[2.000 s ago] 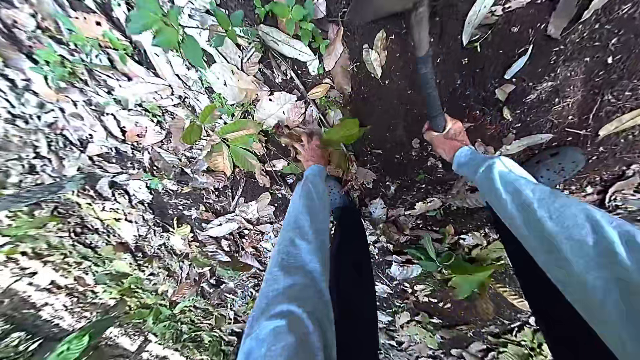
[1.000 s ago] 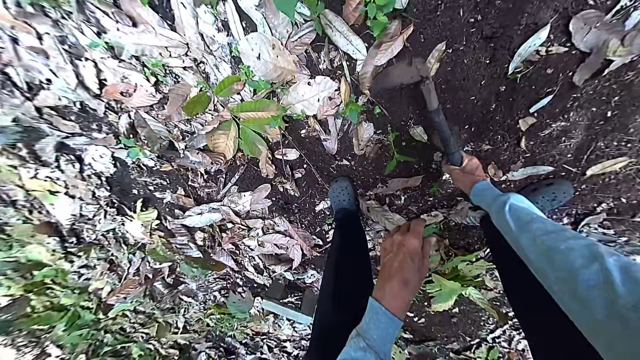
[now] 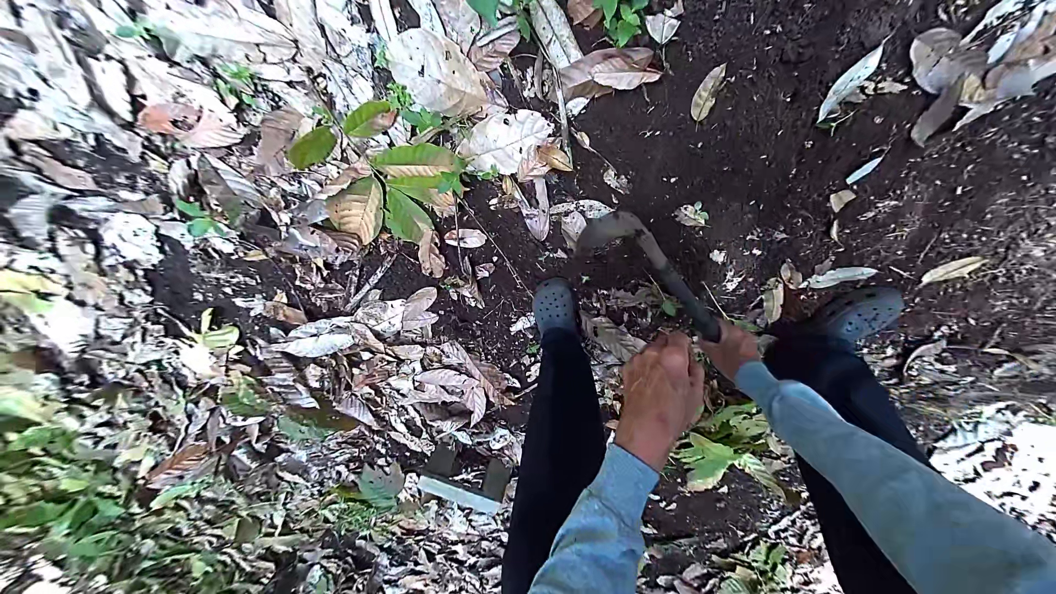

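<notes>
My right hand [image 3: 729, 348] grips the dark handle of a short hoe-like hand tool [image 3: 681, 289], whose curved blade points left and hangs over the soil in front of my feet. Just left of it, my left hand [image 3: 662, 392] is raised with its back toward me and its fingers curled. Whether it holds anything is hidden. Green leaves of a low plant [image 3: 718, 450] show below and right of the left hand.
My clogs [image 3: 554, 305] stand on dark soil [image 3: 734, 165]. Dry leaves [image 3: 429, 70] cover the ground at left, with a green-leaved seedling [image 3: 417, 161] among them. A pale flat piece [image 3: 459, 493] lies near my left leg.
My left hand first was among the leaves by the seedling, then moved right, and is now close beside my right hand. The tool's blade has come nearer to my feet.
</notes>
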